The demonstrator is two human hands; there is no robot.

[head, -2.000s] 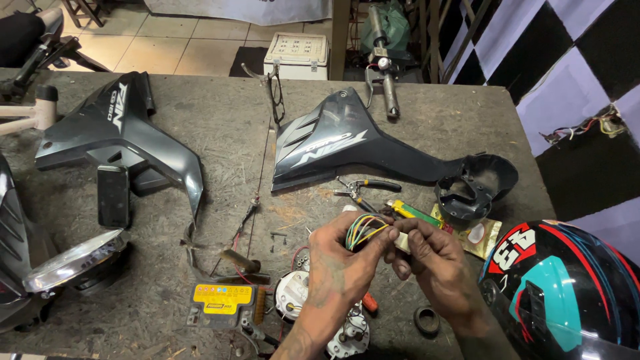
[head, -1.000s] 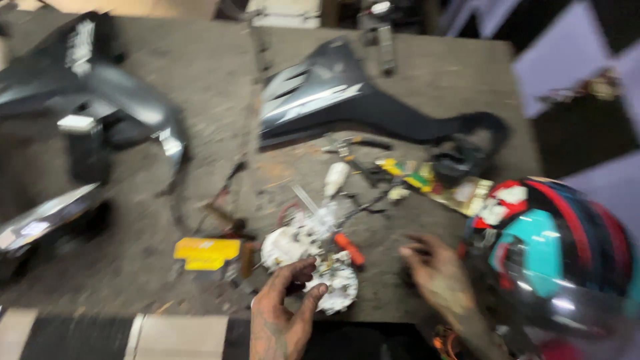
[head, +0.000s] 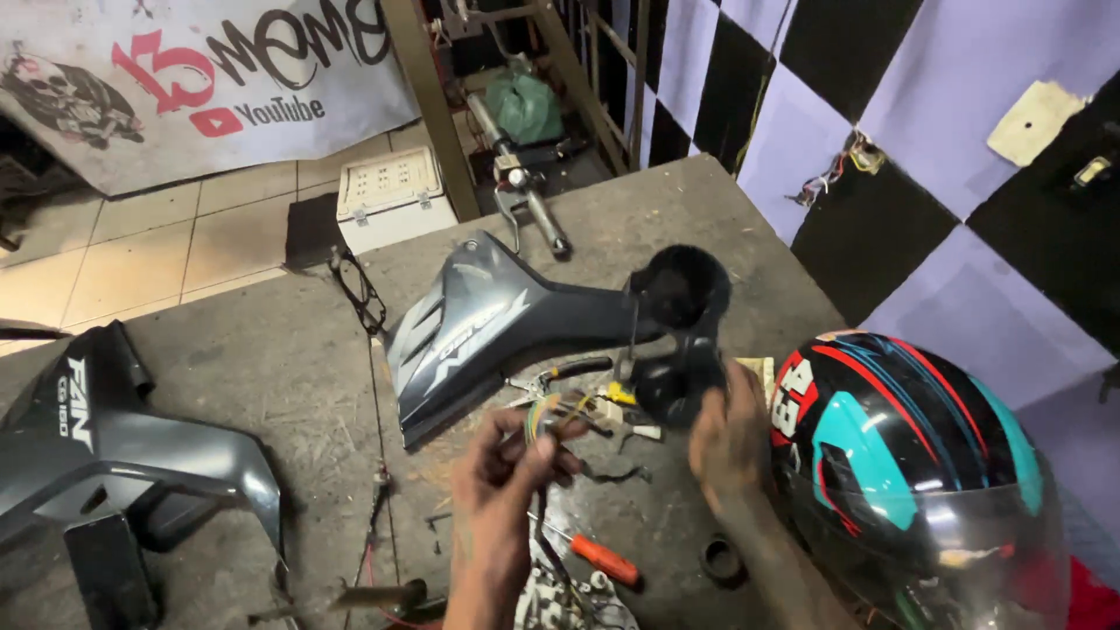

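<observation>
My left hand [head: 507, 490] is closed around a bundle of coloured wires [head: 544, 418], with a dark sheathed cable hanging below it. My right hand [head: 731, 437] grips the edge of a black plastic double-ring housing [head: 678, 337], which is blurred and lifted over the narrow end of a grey motorcycle fairing panel [head: 499, 324]. Pliers [head: 569, 372] lie between the panel and my left hand. Below my hands are an orange-handled screwdriver [head: 604, 560], a black rubber ring [head: 723, 560] and a whitish mechanical part [head: 573, 604], cut off by the lower edge.
A helmet [head: 910, 455] stands at the right, close to my right forearm. Another fairing panel [head: 157, 446] and a black phone [head: 109, 573] lie at the left. Eyeglasses [head: 357, 293] rest near the far edge of the workbench [head: 306, 376]. A handlebar part [head: 525, 188] lies beyond.
My left hand, without wires a second ago, now holds them. My right hand has moved to the black housing and lifted it from the bench. The view has shifted.
</observation>
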